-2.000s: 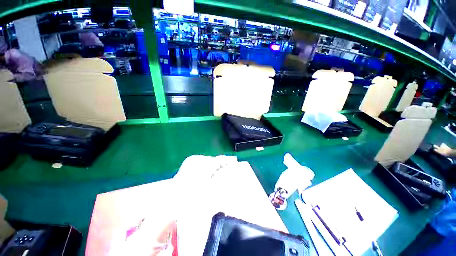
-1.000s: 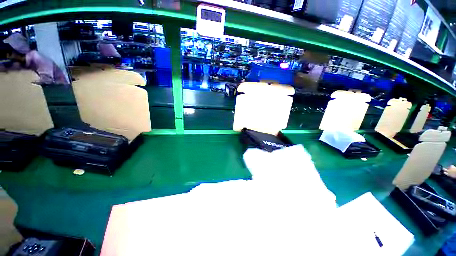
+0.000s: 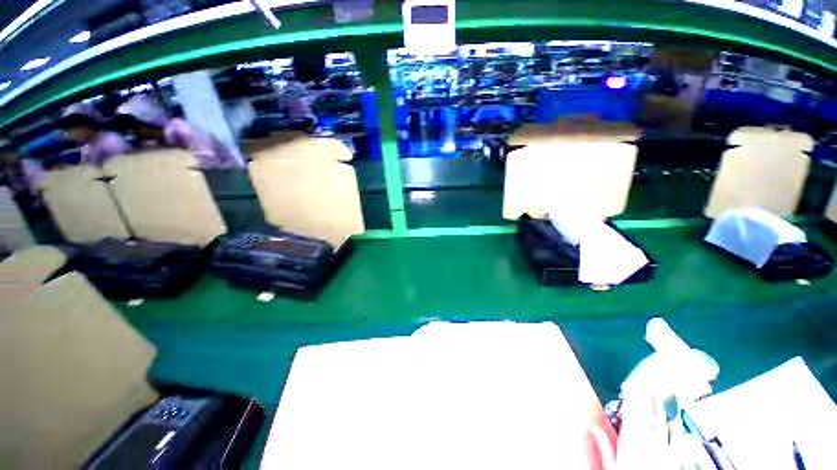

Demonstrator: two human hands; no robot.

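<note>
The work mat [image 3: 431, 395] lies in front of me, washed out to white, with a pink-red edge at its lower right. The middle black gift box [image 3: 543, 257] stands beyond it with its tan lid upright, and a thin white sheet [image 3: 610, 255] is draped over its inside and front edge. Neither of my hands can be made out. Glare hides detail over the mat and the pale area to its right. No scan tool shows on the mat.
A white bottle [image 3: 668, 341] stands right of the mat, beside thin tools [image 3: 702, 439] and a paper sheet [image 3: 780, 413]. Open boxes with scan tools [image 3: 275, 252] stand at left, one at near left [image 3: 184, 427]. People [image 3: 188, 138] are beyond the bench.
The view has swung left. The scan tool seen low on the mat is out of sight. The large white shape over the mat and bench is gone, and a white sheet now covers part of the middle box.
</note>
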